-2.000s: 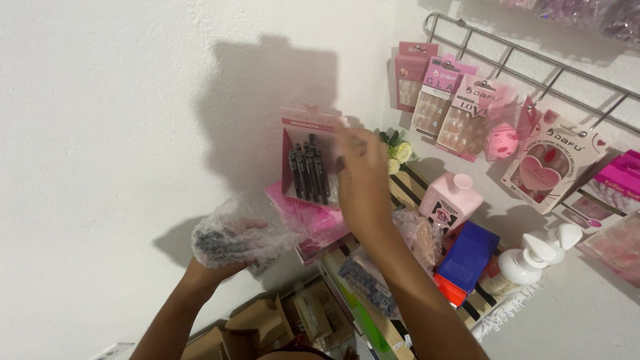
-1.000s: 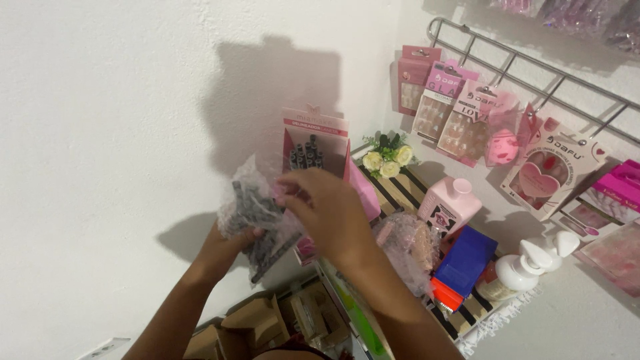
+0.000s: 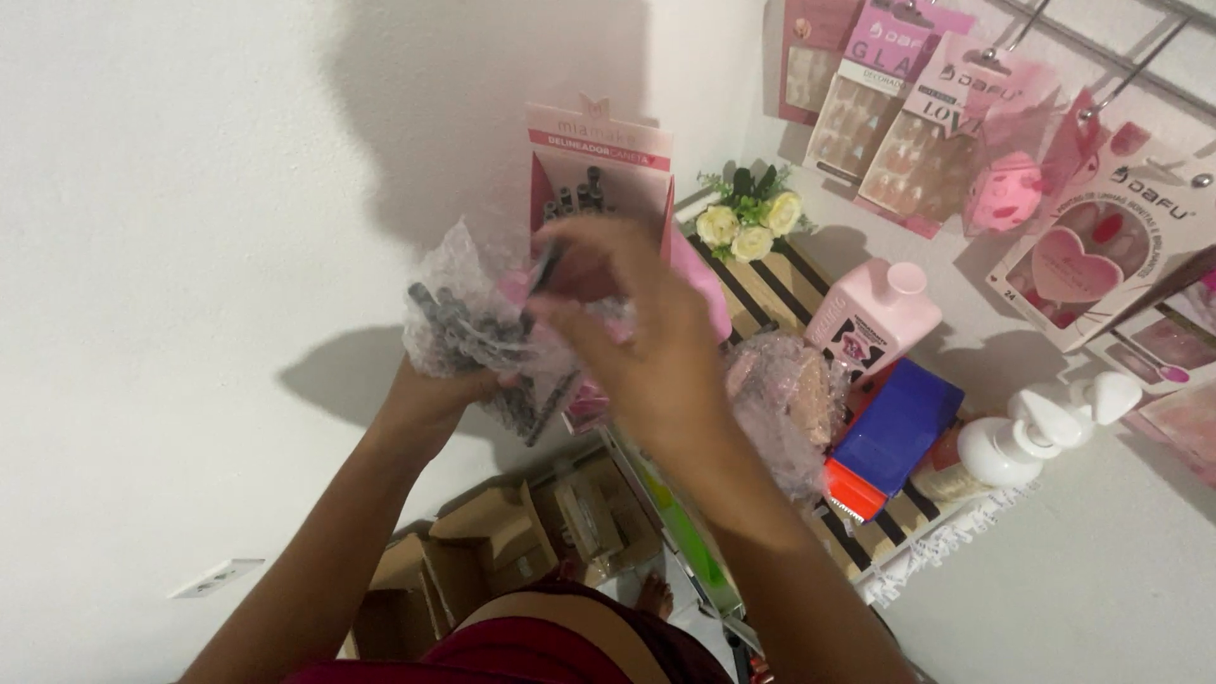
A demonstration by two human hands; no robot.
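Note:
A clear bubble-wrap bag [image 3: 456, 313] with several dark eyeliner pens in it is held in my left hand [image 3: 442, 389], at the left of the view. My right hand [image 3: 627, 323], somewhat blurred, is between the bag and the display box, with a dark pen [image 3: 543, 268] between thumb and fingers. Behind it stands an open pink cardboard display box [image 3: 600, 152] with several dark pens [image 3: 587, 193] upright inside; my right hand hides its lower part. A pink plastic wrapping [image 3: 698, 285] shows to the right of the box.
On the slatted wooden shelf [image 3: 741, 299] are artificial flowers [image 3: 750, 223], a pink bottle [image 3: 879, 313], a bubble-wrapped bundle [image 3: 784, 408], a blue box [image 3: 898, 427] and white pump bottles [image 3: 1007, 446]. False-nail packs [image 3: 926, 133] hang at right. Cardboard boxes [image 3: 494, 541] are below.
My right hand was at the display box two seconds ago, then moved to the bag. Now it is between the two, with a pen in its fingers.

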